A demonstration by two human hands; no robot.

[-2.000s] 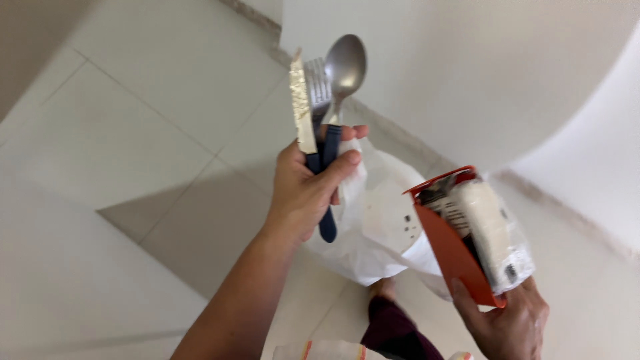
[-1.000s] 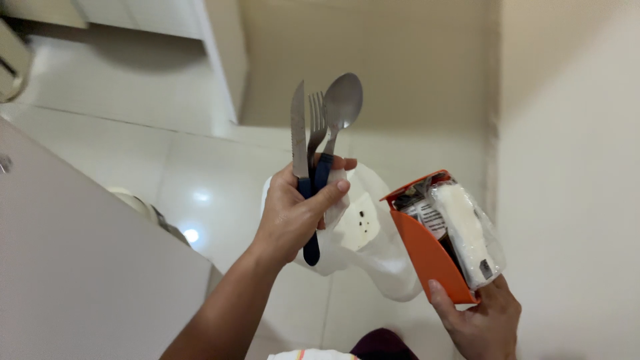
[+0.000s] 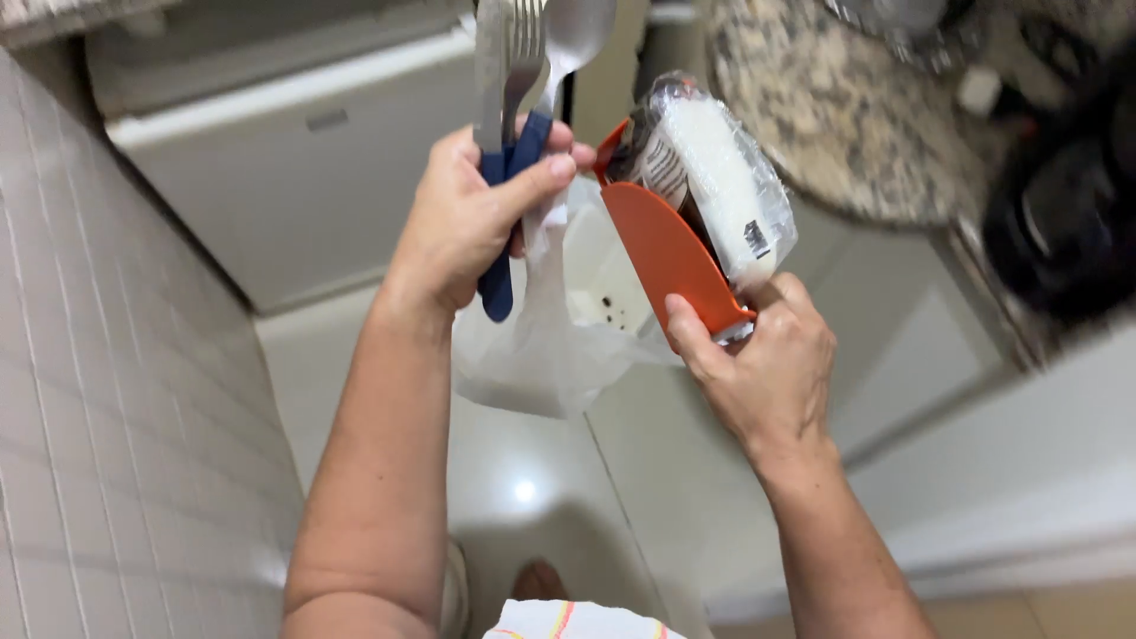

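Note:
My left hand grips a table knife, a fork and a spoon, all with dark blue handles and pointing up. A white plastic bag hangs from the same hand, with a white container holding dark specks inside or behind it. An orange plastic holder is in my right hand, held at its lower end. Clear-wrapped packets, one white and one dark with print, sit in the holder.
A rounded granite countertop lies at upper right, with a black object and other items on it. Ahead on the left stands a white appliance or cabinet. A tiled wall runs along the left; cabinet fronts are on the right.
The view has moved from a bare passage to a kitchen area with a granite countertop. Both hands keep hold of the same things, and the holder is now closer to the cutlery.

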